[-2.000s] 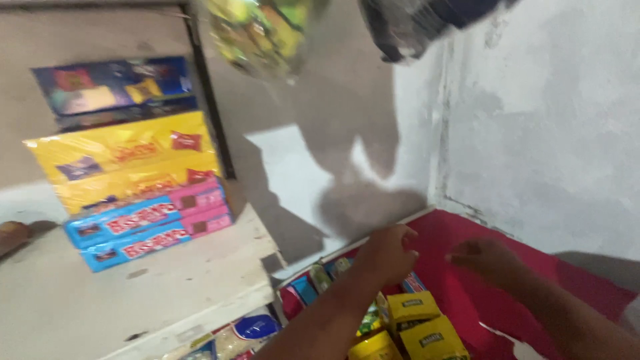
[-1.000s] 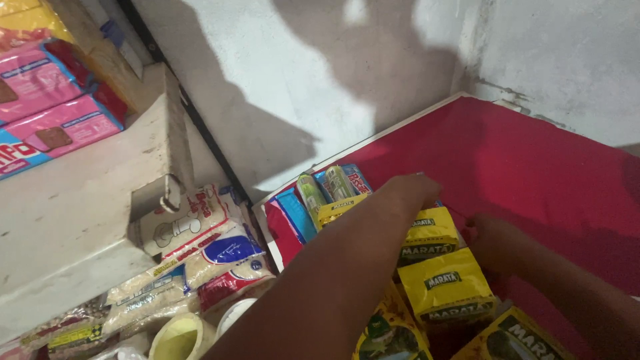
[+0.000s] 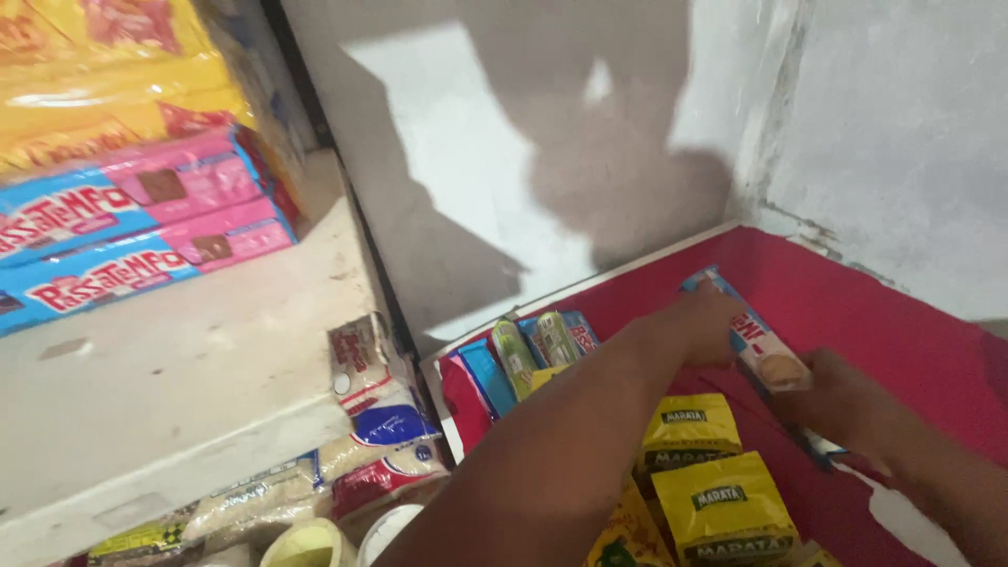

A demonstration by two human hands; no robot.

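My left hand (image 3: 709,327) grips the far end of a blue and white Passatempo biscuit packet (image 3: 760,339) above the red-covered surface (image 3: 866,315). My right hand (image 3: 827,394) is at the near end of the same packet, its fingers partly hidden. Below it, part of another blue and white packet (image 3: 823,446) shows beside the right hand. Yellow Marata packets (image 3: 720,504) stand nearer to me. Behind my left forearm are green-wrapped rolls (image 3: 513,354) and a blue packet (image 3: 486,378).
On a white shelf (image 3: 236,354) at left lie pink and blue Passatempo packs (image 3: 118,268) under yellow packs (image 3: 118,94). Bagged grains (image 3: 386,417) and open pale containers (image 3: 309,545) are lower down. A white wall (image 3: 906,157) stands behind the red surface, which has a torn patch near my right hand.
A biscuit packet now shows between my two hands; earlier frames show none clearly there. My hands have moved from close to the Marata packets to farther back over the red surface.
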